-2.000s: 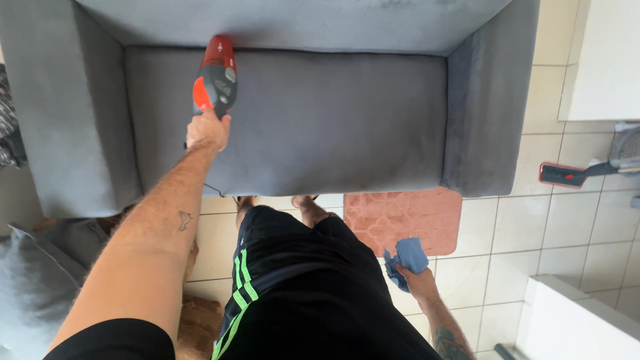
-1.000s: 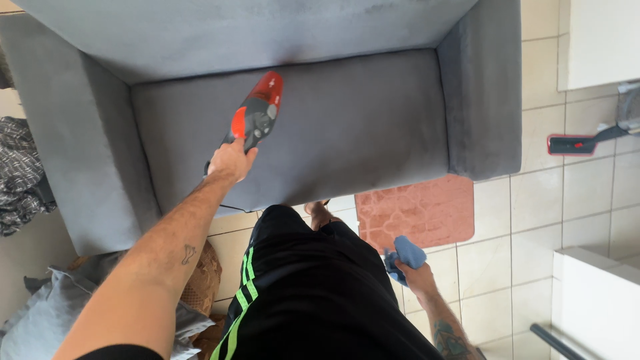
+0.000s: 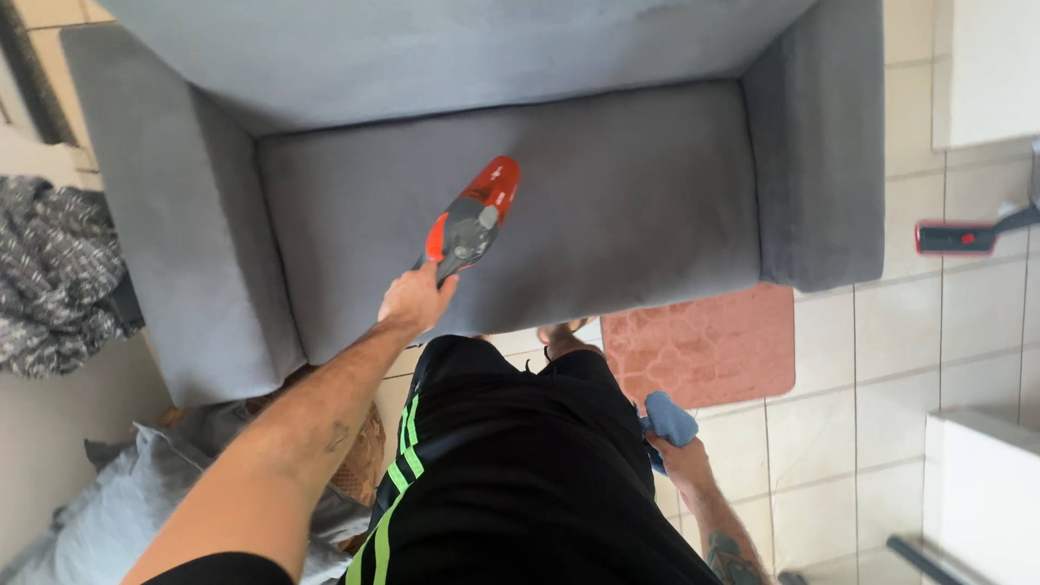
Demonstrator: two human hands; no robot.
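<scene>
My left hand [image 3: 416,299] grips the handle of a red and grey handheld vacuum cleaner [image 3: 473,218]. The vacuum's translucent red nozzle points away from me over the seat of a grey upholstered sofa [image 3: 634,195]; whether it touches the fabric I cannot tell. Down by my right thigh, my right hand [image 3: 681,459] holds a bunched blue cloth [image 3: 671,418], its fingers partly hidden.
A pink patterned mat [image 3: 707,349] lies on the tiled floor at the sofa's front right. A floor cleaning head [image 3: 957,238] is at far right, near white furniture [image 3: 987,487]. Grey cushions [image 3: 138,504] and a speckled blanket [image 3: 57,276] are at left.
My left hand has moved the vacuum from the back left of the seat, by the backrest, rightward and nearer to me. The blue cloth stays in my right hand.
</scene>
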